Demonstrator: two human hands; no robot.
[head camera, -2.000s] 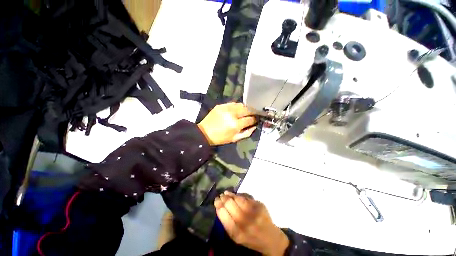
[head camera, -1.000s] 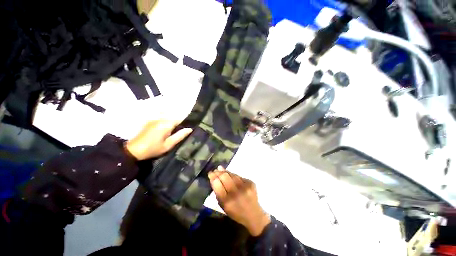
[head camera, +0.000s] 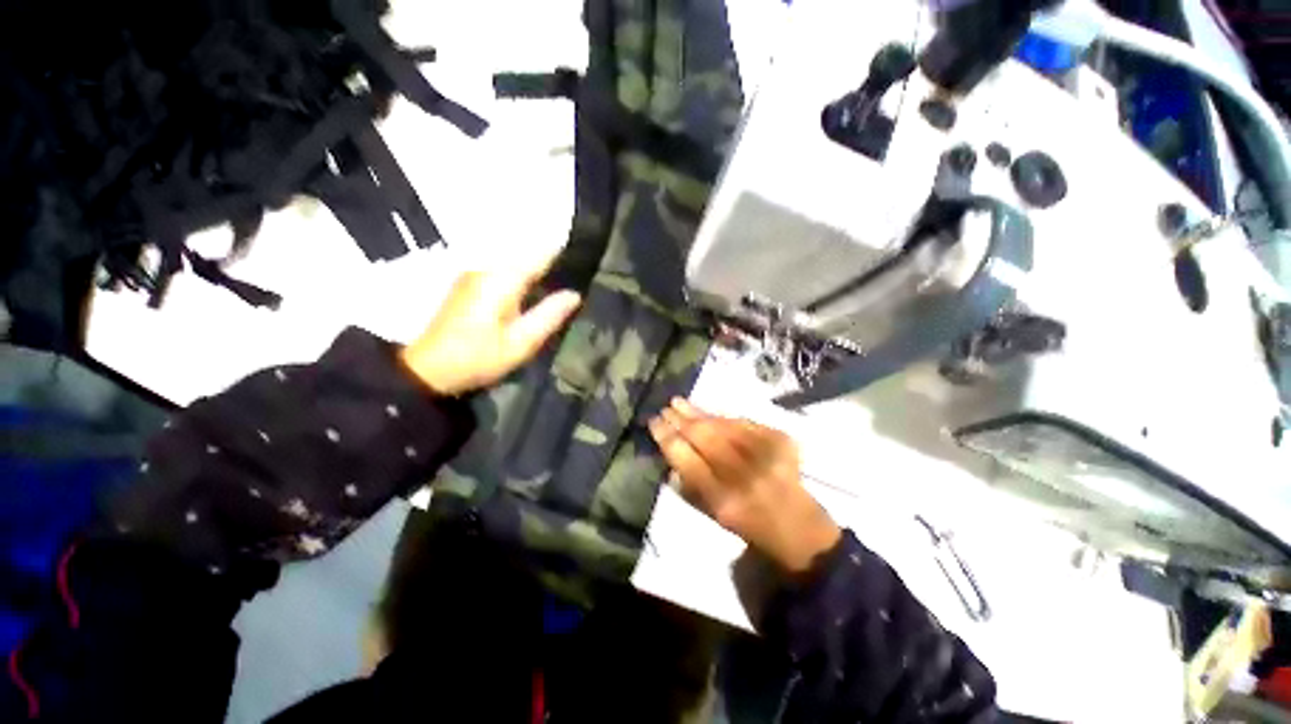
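A long camouflage panel (head camera: 602, 368) runs from the top of the view down over the table's front edge. Its right edge passes beside the presser foot and needle area (head camera: 772, 340). My left hand (head camera: 489, 328) lies on the panel's left side, thumb apart from the fingers. My right hand (head camera: 736, 474) is at the panel's right edge, fingertips together on the fabric below the needle area. Whether fabric is pinched there is hard to tell. A short black strap (head camera: 535, 85) sticks out from the panel's left edge.
The white sewing machine head (head camera: 878, 212) with a curved grey guard (head camera: 942, 318) stands at right. Thread snips (head camera: 956, 569) lie on the white table (head camera: 850, 566). A tangled black strap pile (head camera: 213, 142) is at upper left, with strap ends spread on the table.
The panel has moved away from me along the machine. My left hand has shifted from the needle area to the panel's left side. My right hand has moved up nearer the needle.
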